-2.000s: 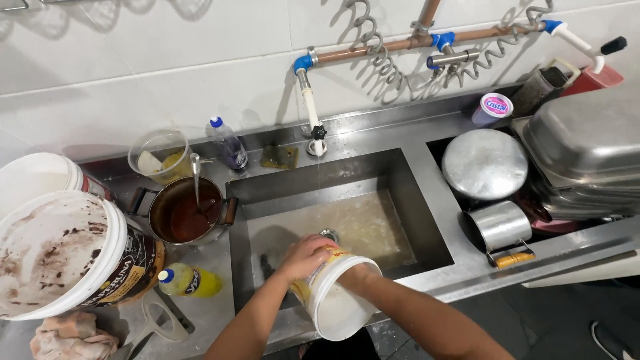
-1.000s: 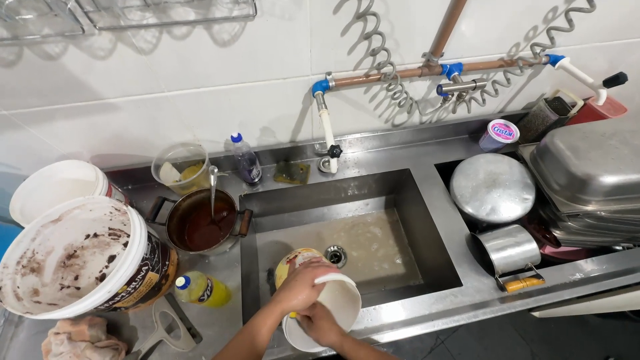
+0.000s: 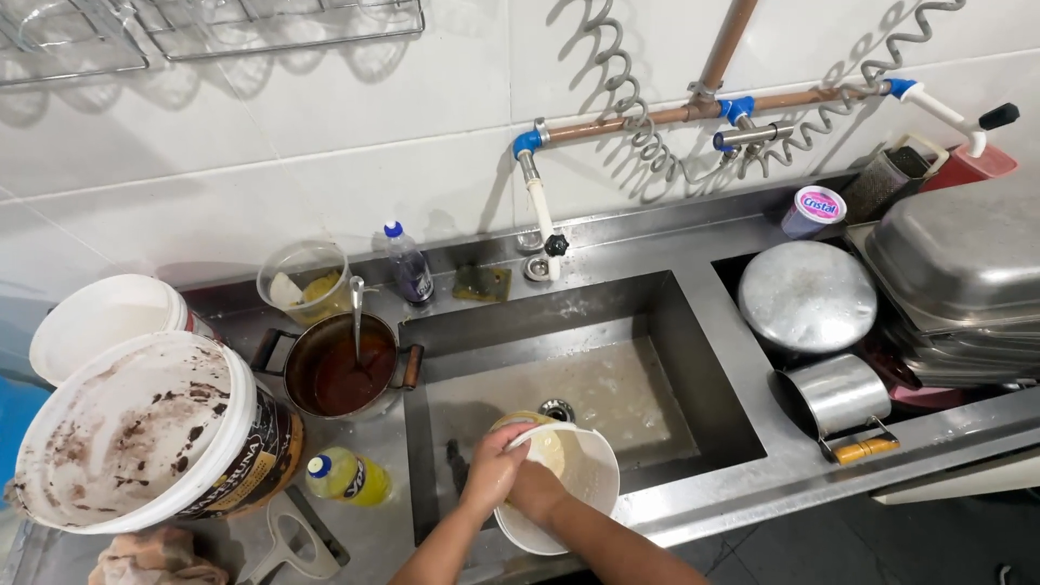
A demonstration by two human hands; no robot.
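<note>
A white plastic bucket (image 3: 597, 471) is tilted over the front edge of the steel sink (image 3: 707, 398), its mouth toward me. My left hand (image 3: 497, 463) grips its rim on the left side. Inside the mouth is my right hand (image 3: 536, 491), its fingers hidden by the left hand and the bucket; something pale yellowish shows beside it, too unclear to name. Cloudy water covers part of the sink floor around the drain (image 3: 557, 409). A dark object lies in the sink left of my left hand.
Left are a brown-smeared bucket (image 3: 122, 431), a pot of dark red sauce (image 3: 341, 382) with a spoon, and a yellow detergent bottle (image 3: 349, 477). The faucet (image 3: 543, 215) stands behind the sink; an aluminium pot (image 3: 808, 296), a metal mug (image 3: 841, 398) and stacked pans are right.
The bucket's mouth has turned from facing down toward the front to facing up toward me. My right hand has gone deeper inside it than one second ago.
</note>
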